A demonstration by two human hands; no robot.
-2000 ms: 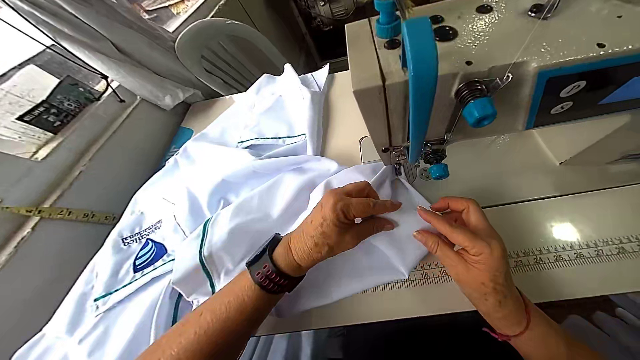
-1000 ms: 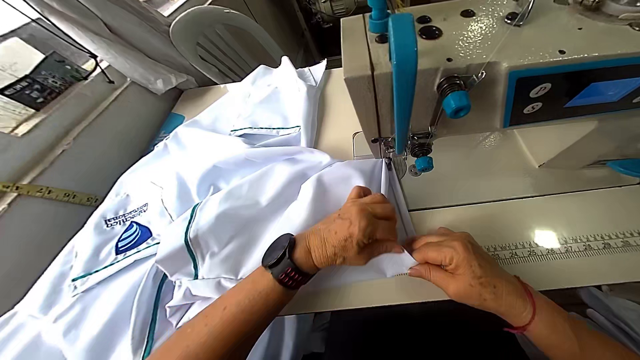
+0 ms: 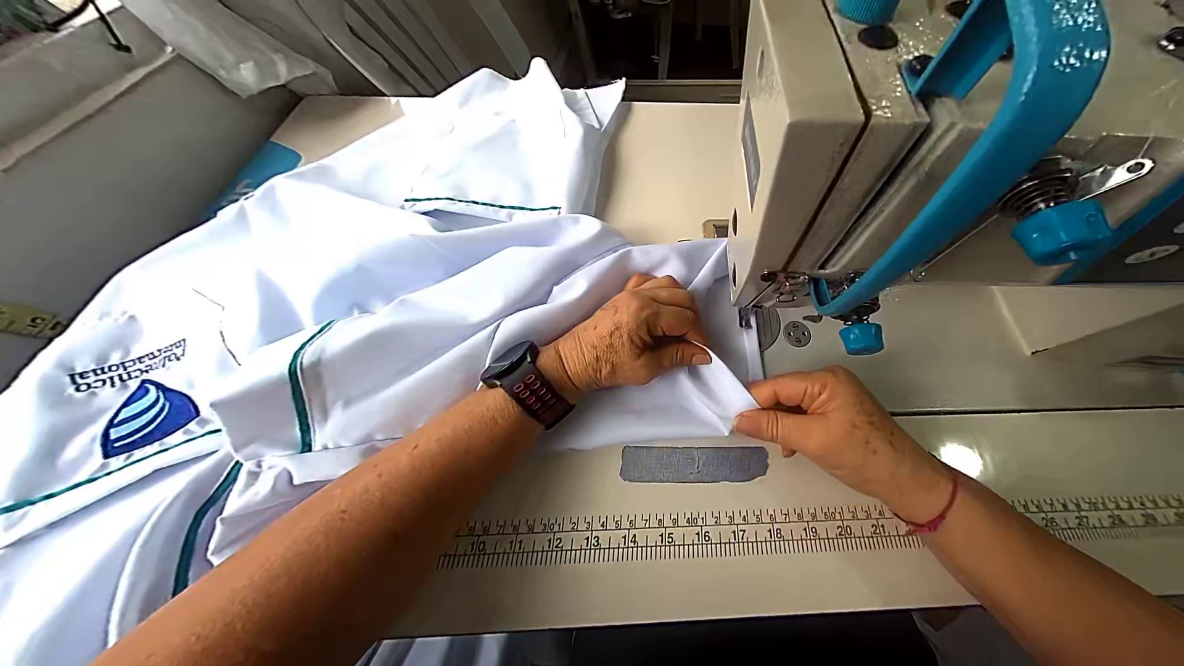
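A white garment [image 3: 444,277] with green piping and a blue embroidered emblem spreads over the left of the table. Its right edge lies under the needle area of an industrial sewing machine [image 3: 795,139]. My left hand [image 3: 647,333], with a dark watch on the wrist, pinches a fold of the cloth just left of the presser foot [image 3: 746,317]. Between thumb and fingers, my right hand [image 3: 814,412] grips the folded edge at its corner, in front of the foot. The cloth edge is stretched between both hands. The needle tip is too small to make out.
A printed measuring scale [image 3: 684,539] runs along the table front, with a grey strip [image 3: 694,463] behind it. The machine's blue guard [image 3: 999,176] and tension knob [image 3: 1062,231] overhang at right. A wall [image 3: 185,157] borders the left, with a blue item [image 3: 264,169] beside it.
The view has moved closer to the needle area. My hands have shifted along the cloth edge and its corner has been lifted and folded; both hands still hold cloth.
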